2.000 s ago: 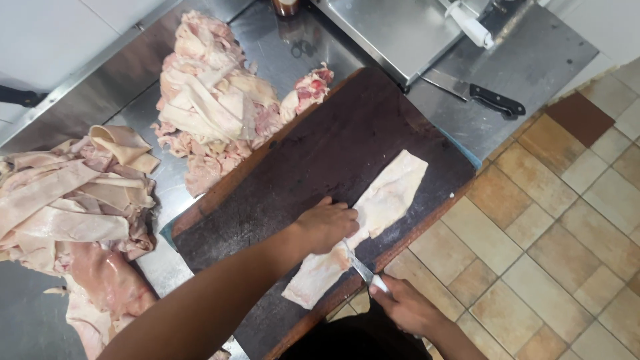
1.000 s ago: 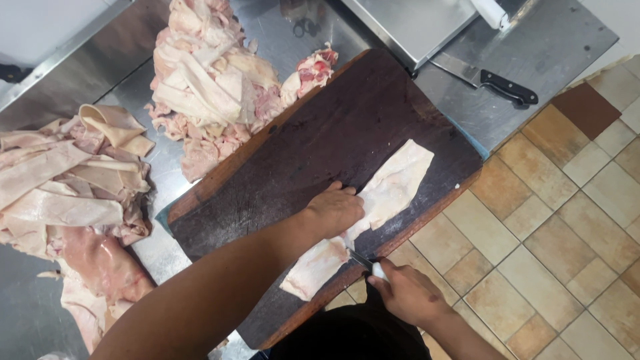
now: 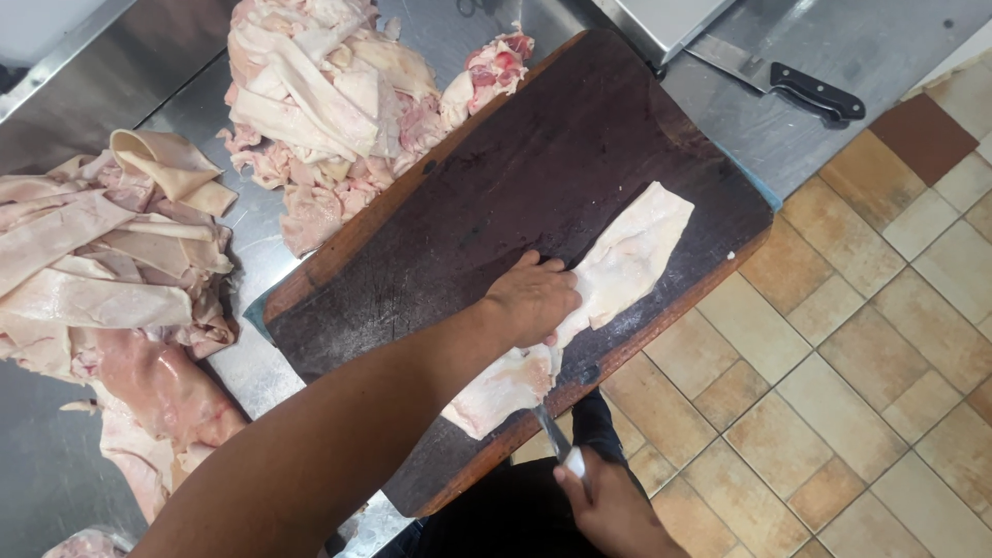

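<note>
A long pale slab of raw animal skin and fat [image 3: 635,248] lies slantwise along the near right side of a dark wooden cutting board [image 3: 496,178]. My left hand [image 3: 536,298] presses on its middle, fingers bent over the far edge; whether they pinch it is hard to tell. My right hand [image 3: 601,496] grips the white handle of a knife [image 3: 555,434]. The blade points up and left, its tip at the slab's near edge, just below my left hand. A cut or gap shows in the slab there, and the tip itself is partly hidden.
Piles of skin and fat strips lie on the steel counter beyond the board [image 3: 310,101] and at the left [image 3: 93,263]. A red and white meat piece [image 3: 492,70] touches the board's far edge. A black-handled knife [image 3: 814,89] rests at the upper right. Tiled floor lies right of the board.
The knife in my right hand has drawn back toward my body, and less of its blade is over the slab. My left hand stays on the slab's middle.
</note>
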